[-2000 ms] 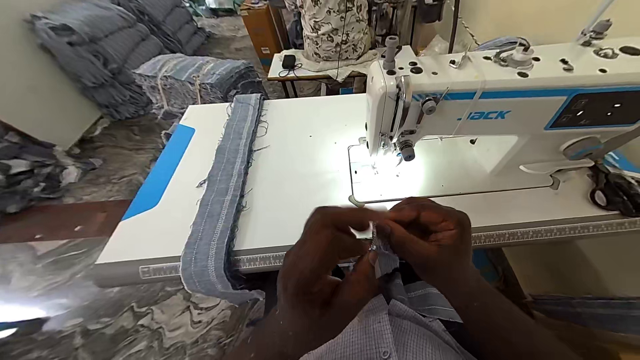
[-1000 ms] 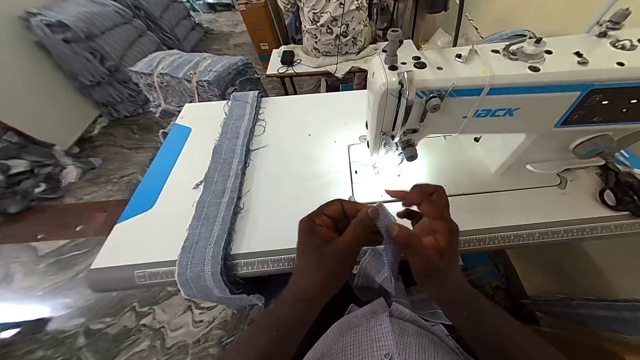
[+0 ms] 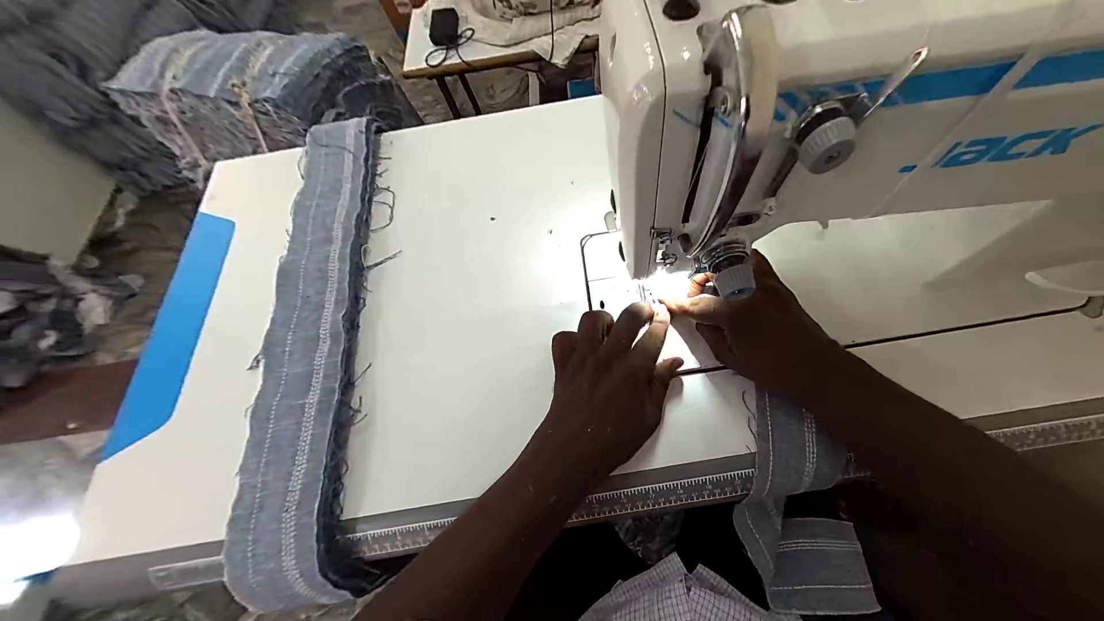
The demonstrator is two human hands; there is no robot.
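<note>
My left hand [image 3: 612, 375] rests on the plate of a Jack sewing machine [image 3: 828, 95], its fingertips beside the lit needle area. My right hand [image 3: 750, 323] is just right of it, fingers bent at the presser foot and partly behind the thread tension knob. A blue-grey fabric strip [image 3: 785, 448] with white stitching runs from under my right hand over the table's front edge and hangs down. Whether my fingers pinch its end is hidden. Stacked strips of the same frayed fabric [image 3: 302, 345] lie along the left of the white table, drooping over its front edge.
A measuring scale [image 3: 664, 498] runs along the table's front edge. Beyond the far left corner stands a tied bundle of fabric [image 3: 233, 86], with more cloth heaped on the floor. A small table [image 3: 423, 47] with a black adapter [image 3: 444, 28] is behind the machine.
Both hands have moved forward from near the front edge, where they held a small piece of fabric, to the needle area. The view has come closer to the machine.
</note>
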